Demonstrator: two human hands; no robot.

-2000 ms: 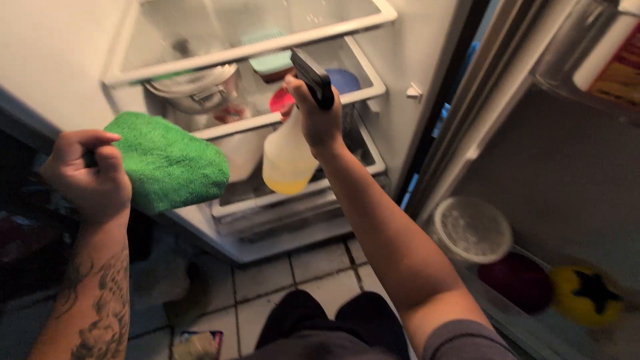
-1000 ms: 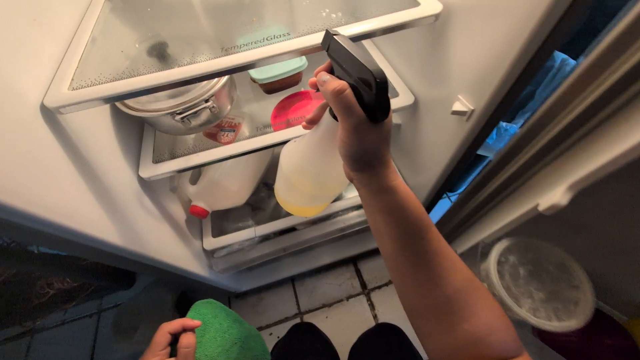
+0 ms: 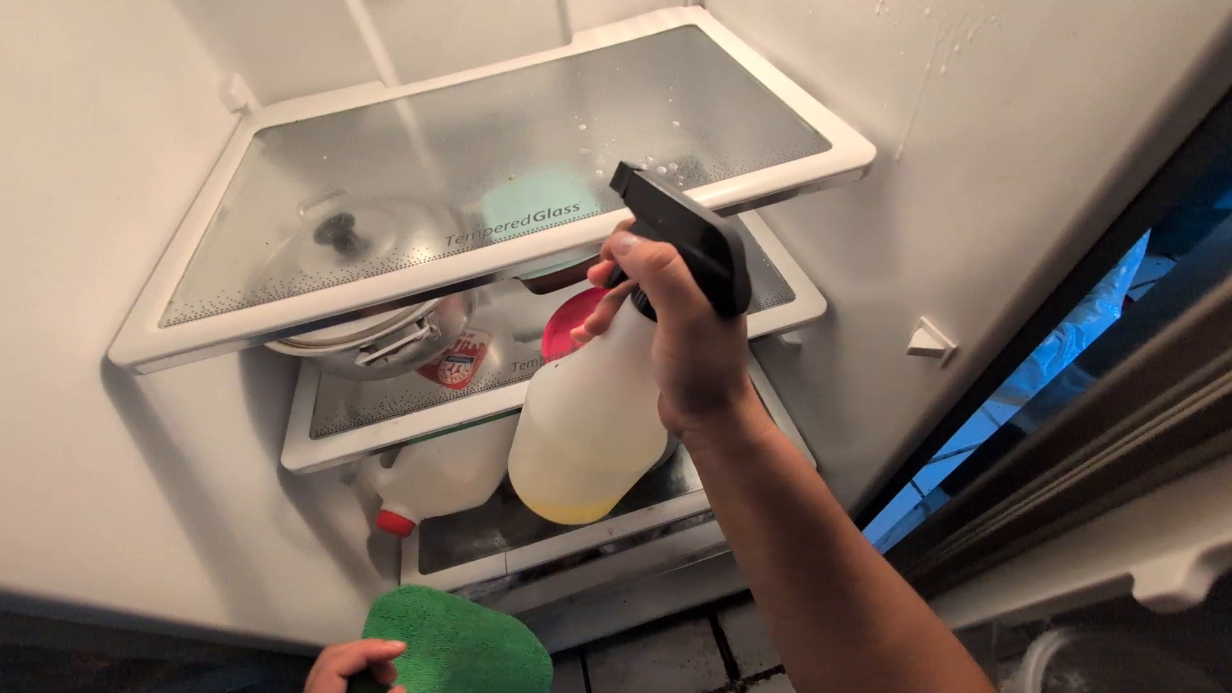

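My right hand (image 3: 688, 318) grips the neck of a translucent spray bottle (image 3: 587, 433) by its black trigger head (image 3: 688, 231); some yellowish liquid lies at its bottom. The nozzle points toward the fridge's upper glass shelf (image 3: 491, 164), where droplets show on the glass. At the lower left edge, my left hand (image 3: 356, 664), partly out of view, holds a green microfiber cloth (image 3: 457, 640) below the shelves.
On the middle shelf (image 3: 385, 428) stand a lidded metal pot (image 3: 371, 337), a container with a teal lid (image 3: 539, 202) and a pink-red round item (image 3: 573, 322). A jug with a red cap (image 3: 452, 472) lies lower. Drips mark the right wall (image 3: 924, 87). Floor tiles (image 3: 654, 664) show below.
The view has moved closer to the shelves. My left hand with the cloth has gone from beside the shelves to low in the view. Droplets now show on the upper shelf.
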